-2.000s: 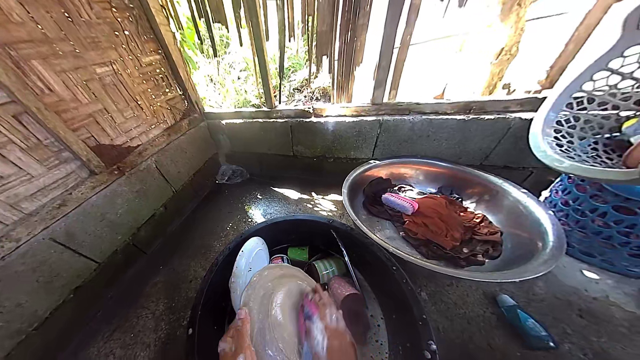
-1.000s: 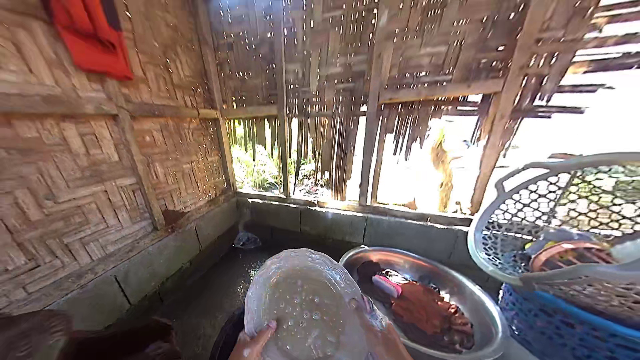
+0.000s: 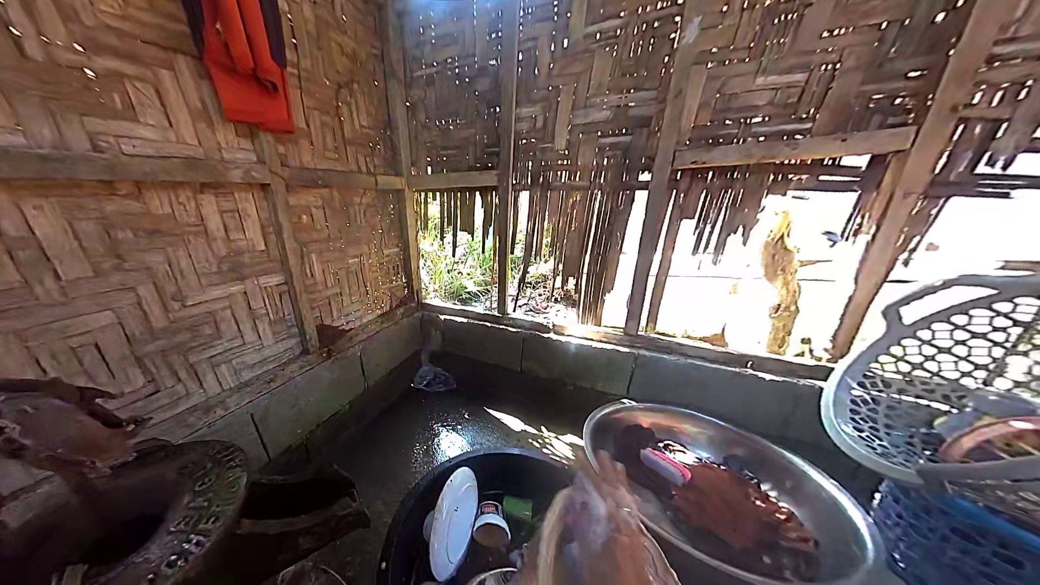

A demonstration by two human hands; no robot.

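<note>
At the bottom of the head view, a blurred hand, which looks like my right hand (image 3: pixel 605 528), lies against a pale round dish (image 3: pixel 552 532). Whether its fingers grip the dish is unclear. My left hand cannot be made out. Both are over a black basin (image 3: pixel 398 528) that holds a white plate (image 3: pixel 453 524), a small labelled cup (image 3: pixel 491 525) and a green item (image 3: pixel 517 509). To the right, a wide metal basin (image 3: pixel 845 520) contains wet brown and dark cloth (image 3: pixel 735 508) and a pink-and-white brush (image 3: pixel 665 466).
A grey plastic basket (image 3: pixel 845 406) with dishes rests above a blue basket (image 3: pixel 951 528) at the right. A dark clay-like stove (image 3: pixel 195 520) stands lower left. Low block walls (image 3: pixel 577 361) border the wet floor (image 3: pixel 455 422). Red-orange cloth (image 3: pixel 248 73) hangs on the woven wall.
The pale dish, raised and facing the view a second ago, is now lower and mostly covered by a hand. The view has tilted up since two seconds ago.
</note>
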